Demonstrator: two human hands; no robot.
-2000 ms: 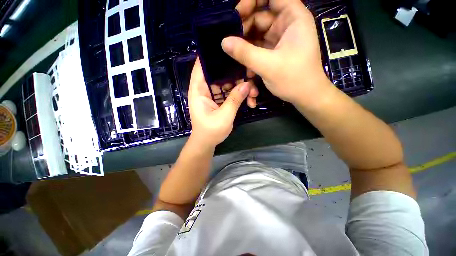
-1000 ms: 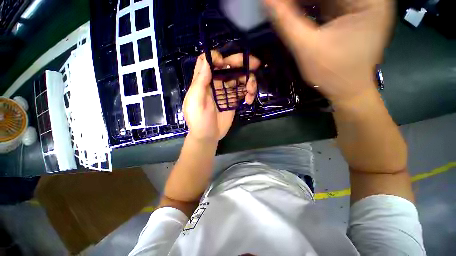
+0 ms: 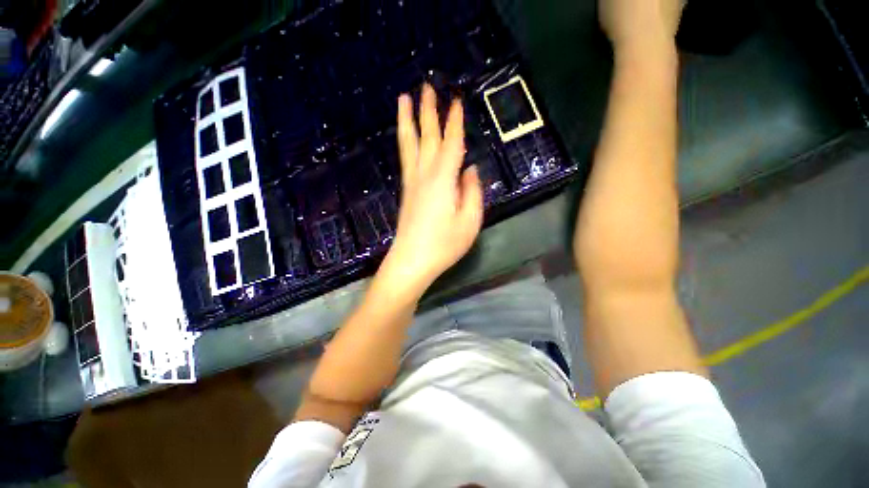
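Observation:
The black blister tray (image 3: 333,124) lies in front of me, tilted in view. My left hand (image 3: 434,181) is over its right part, palm down with fingers spread; what lies under the palm is hidden. A display frame (image 3: 514,109) with a cream-gold outline sits in the tray's right end. A sticker sheet (image 3: 229,181) with a white grid and dark rectangles lies on the tray's left part. My right arm reaches to the top edge, and the right hand is cut off there; only the wrist (image 3: 643,14) shows.
White waste lattices (image 3: 157,286) are piled left of the tray, beside spare sticker sheets (image 3: 103,310). A desk fan (image 3: 21,319) stands at the far left. A brown cardboard box (image 3: 176,434) is on the floor. A black lump (image 3: 715,24) lies at the upper right.
The dark handset housing has left my left hand, which now lies flat over the tray. My right hand has moved up and out of the picture. The view has shifted and turned.

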